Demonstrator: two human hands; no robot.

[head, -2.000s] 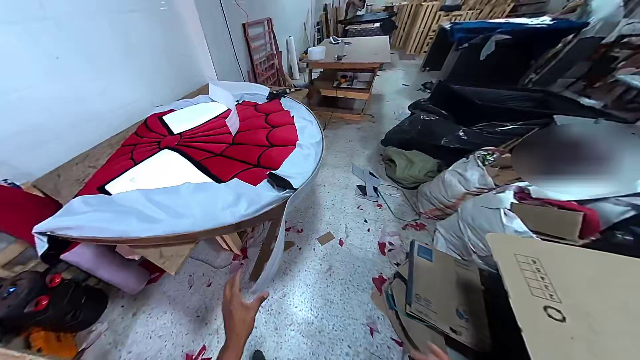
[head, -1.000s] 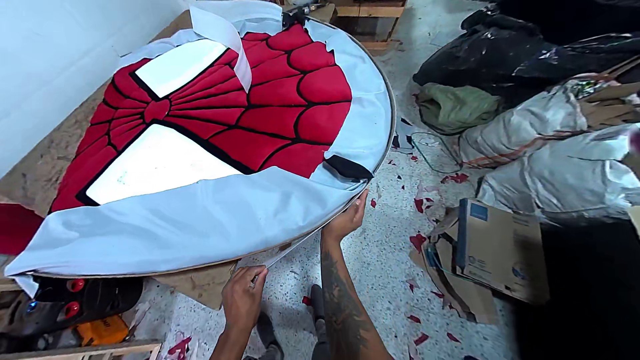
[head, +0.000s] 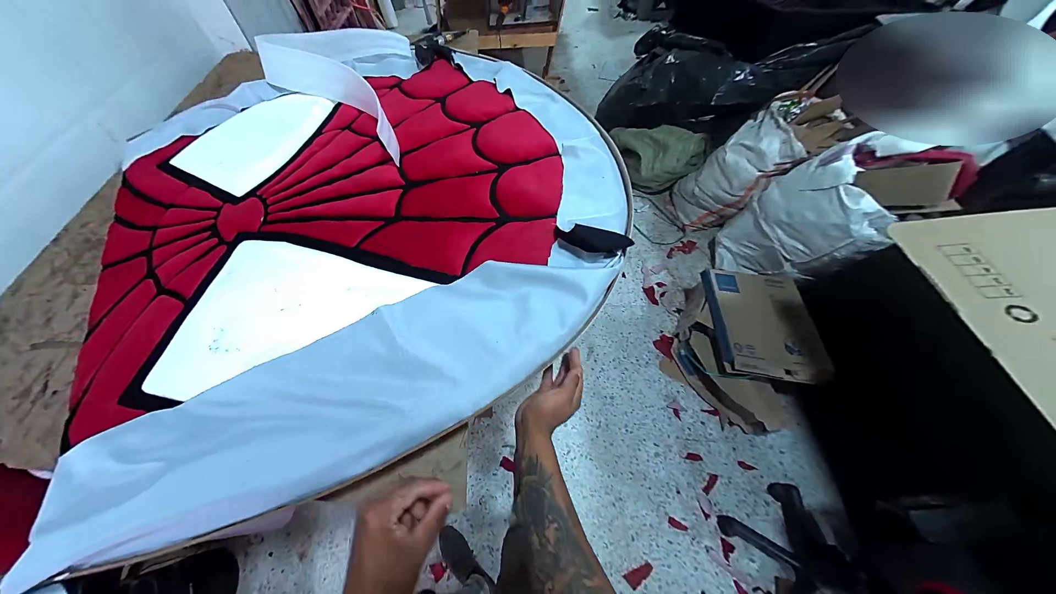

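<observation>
A large rounded panel covered in red fabric point(head: 450, 198) with black web lines and white eye shapes lies on a board. Pale grey fabric point(head: 346, 421) borders it along the near and right sides. My left hand point(head: 404, 520), fingers curled, is below the near edge; whether something is pinched in it cannot be told. My right hand point(head: 553, 396) reaches up to the panel's rim at the lower right, its fingertips near the edge; its grip is unclear. A white fabric strip point(head: 330, 78) lies curled over the top. A black fabric flap point(head: 594, 239) sticks out at the right edge.
Flattened cardboard boxes point(head: 767, 326), white sacks point(head: 800, 214) and black plastic point(head: 676, 82) are on the right. Red scraps point(head: 638, 575) dot the speckled floor. A large cardboard sheet point(head: 990, 289) is at the right edge. A wooden workbench point(head: 516, 37) stands behind. A blurred area is upper right.
Both hands have come to the panel's near edge since two seconds ago. A second ago the left hand pinched a pale strip by the rim; now that strip cannot be made out.
</observation>
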